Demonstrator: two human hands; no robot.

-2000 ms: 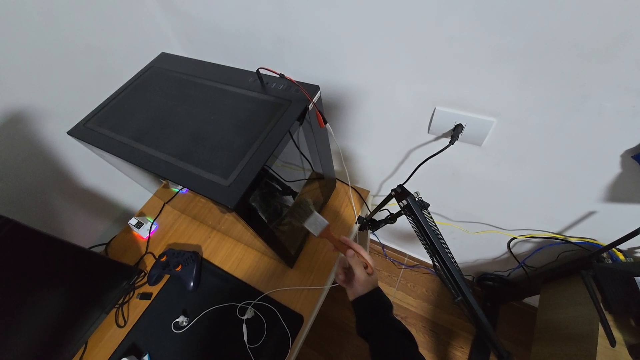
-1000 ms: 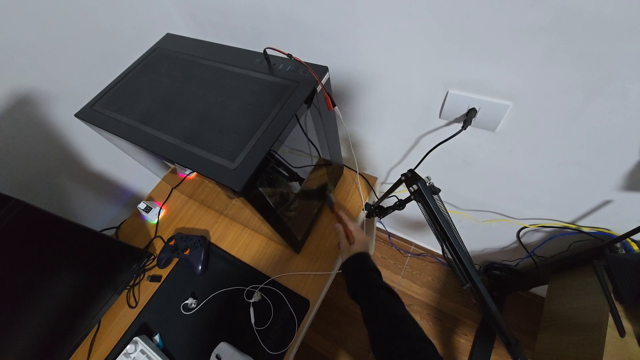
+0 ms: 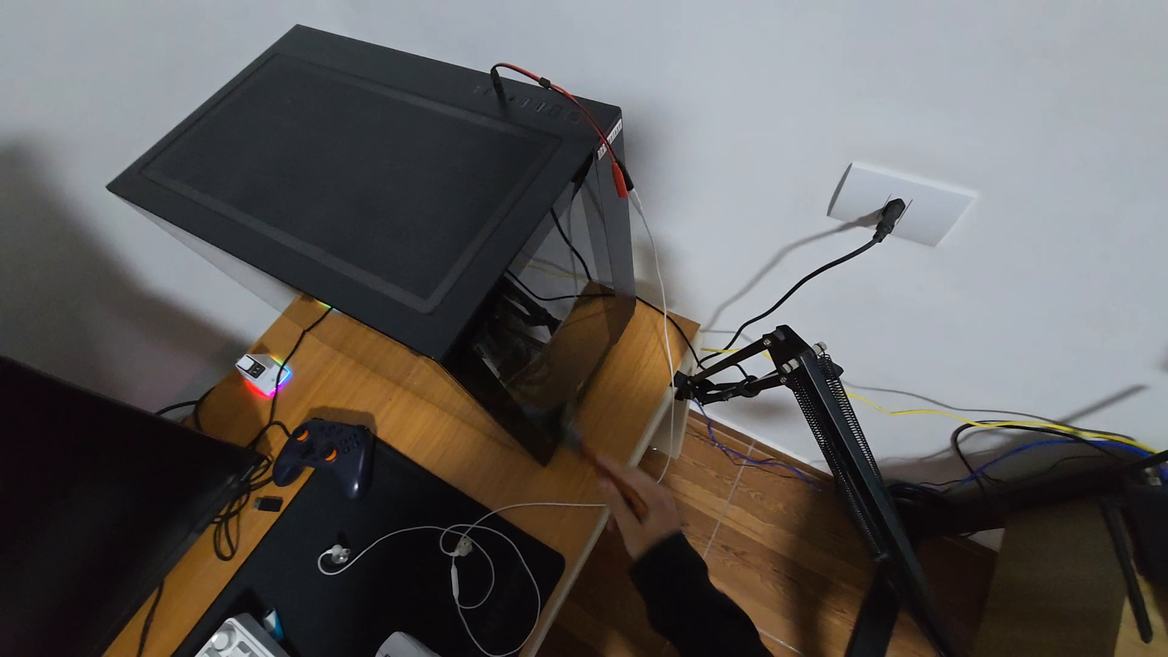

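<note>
My right hand [image 3: 646, 513], in a black sleeve, grips the wooden handle of a paintbrush [image 3: 628, 479]. The brush is blurred; its head lies at the lower front corner of a black computer case [image 3: 351, 173], by the glossy glass panel. Whether the bristles touch the glass I cannot tell. The case stands on a wooden desk [image 3: 401, 392]. A red and black cable [image 3: 584, 108] is plugged into its top edge and joins a white cord that hangs down its side. My left hand is out of sight.
White wired earphones [image 3: 464, 546] lie on a black desk mat [image 3: 383, 520], with a game controller [image 3: 327, 453] at its edge. A monitor [image 3: 100, 502] fills the lower left. Right of the desk stand a black spring boom arm [image 3: 835, 438] and a plugged wall outlet [image 3: 899, 203].
My right hand has moved with the brush from the side of the glass panel down toward the case's lower front corner. It keeps hold of the handle.
</note>
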